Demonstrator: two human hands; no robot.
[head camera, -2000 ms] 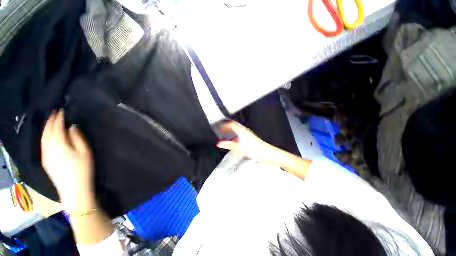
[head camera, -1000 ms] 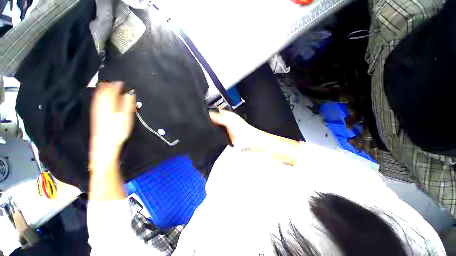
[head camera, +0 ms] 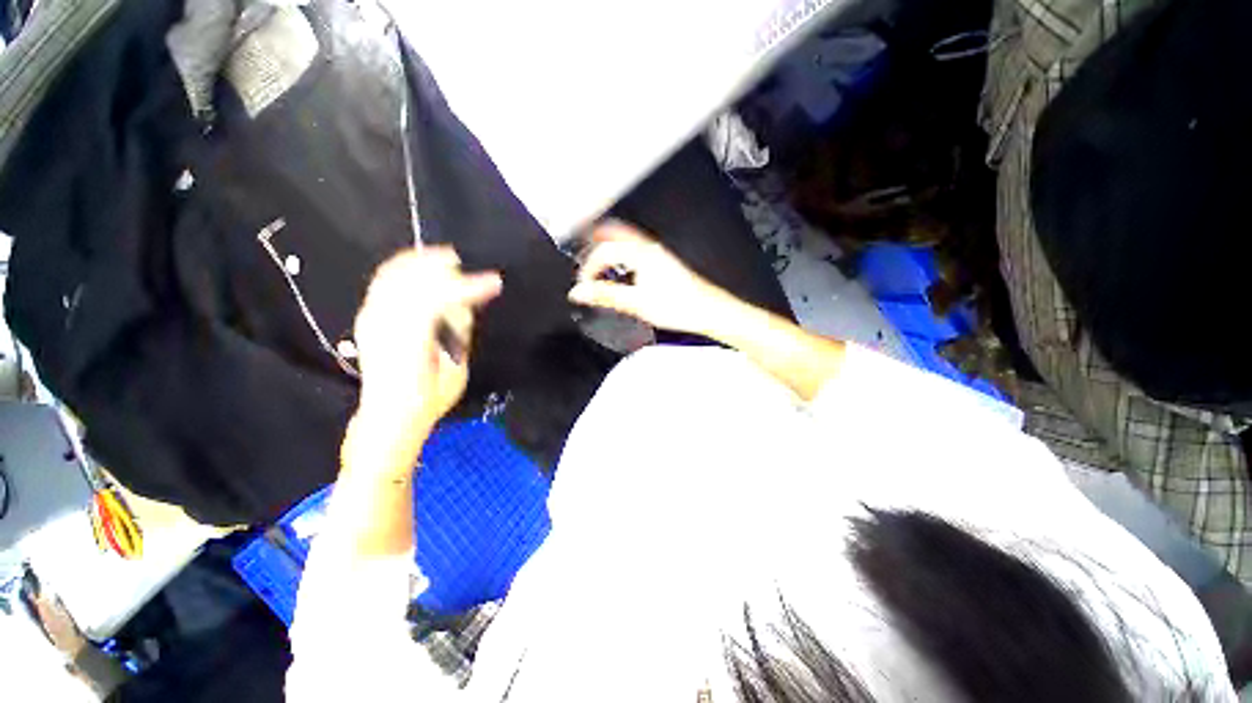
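Observation:
The black jacket (head camera: 151, 357) lies over the table's left part and down toward my lap. A thin pale zipper line (head camera: 409, 158) runs down the black cloth to my left hand, with black cloth on both sides. A pocket flap with pale stitched outline and two round snap buttons (head camera: 293, 264) faces up left of it. My left hand (head camera: 419, 330) is at the line's lower end, fingers bent; its grip is unclear. My right hand (head camera: 632, 282) is at the black cloth by the table corner, fingers curled; whether it pinches cloth is unclear.
The white table edge (head camera: 659, 168) slants up right. A blue basket (head camera: 474, 515) is below the jacket. Orange-handled scissors (head camera: 116, 525) lie at the left. Checked garments (head camera: 1023, 179) hang at the right beside a dark rounded shape. A grey-and-white patch (head camera: 272, 62) lies upper left.
My left hand has moved right across the jacket to the zipper line. The dark strip along the right edge no longer shows; black cloth lies there. The pocket flap has shifted left.

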